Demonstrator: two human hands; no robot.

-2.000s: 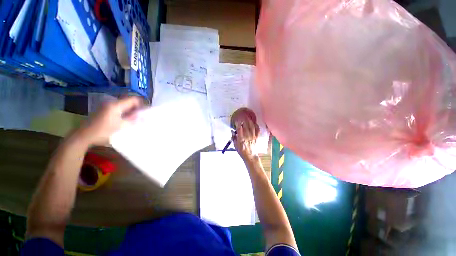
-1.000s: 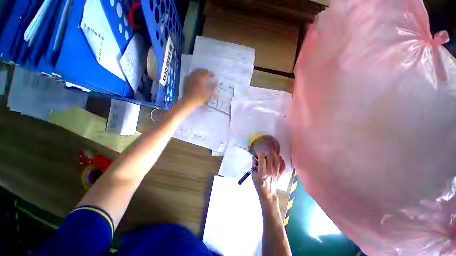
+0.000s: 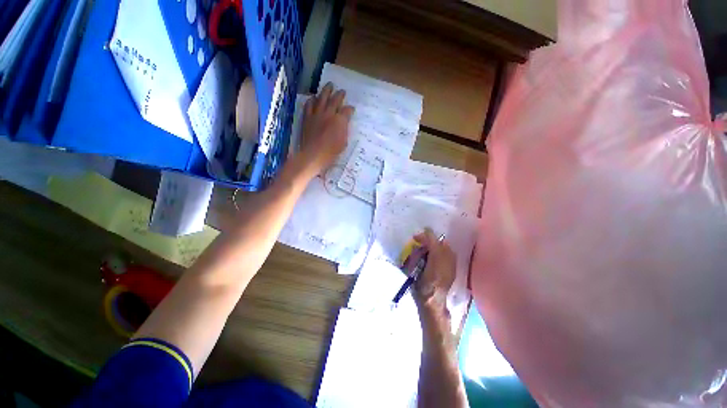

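Observation:
My left hand (image 3: 325, 131) lies on the handwritten sheets (image 3: 315, 223) at the far side of the desk, fingers spread, holding nothing visible. A thin pale loop (image 3: 340, 180) lies on these sheets. My right hand (image 3: 437, 269) holds a black pen (image 3: 404, 288), its dark end pointing down toward me. The yellow edge of a tape roll (image 3: 411, 251) shows beside the fingers; the hand covers most of it, so I cannot tell whether it is gripped. Another written sheet (image 3: 426, 191) lies beneath. A bright white page (image 3: 371, 358) lies nearest me, its writing washed out.
A blue file basket (image 3: 271, 103) with folders stands at the far left. A yellow note sheet (image 3: 119, 209), a small white box (image 3: 180, 205) and a red tape dispenser (image 3: 143, 285) are on the left. A large pink bag (image 3: 606, 207) fills the right. Brown cardboard (image 3: 414, 72) lies behind.
My left hand moved a white sheet from mid-air to the far papers, released it, and now lies flatter with spread fingers. My right hand stays near the tape roll with the pen. The view has shifted.

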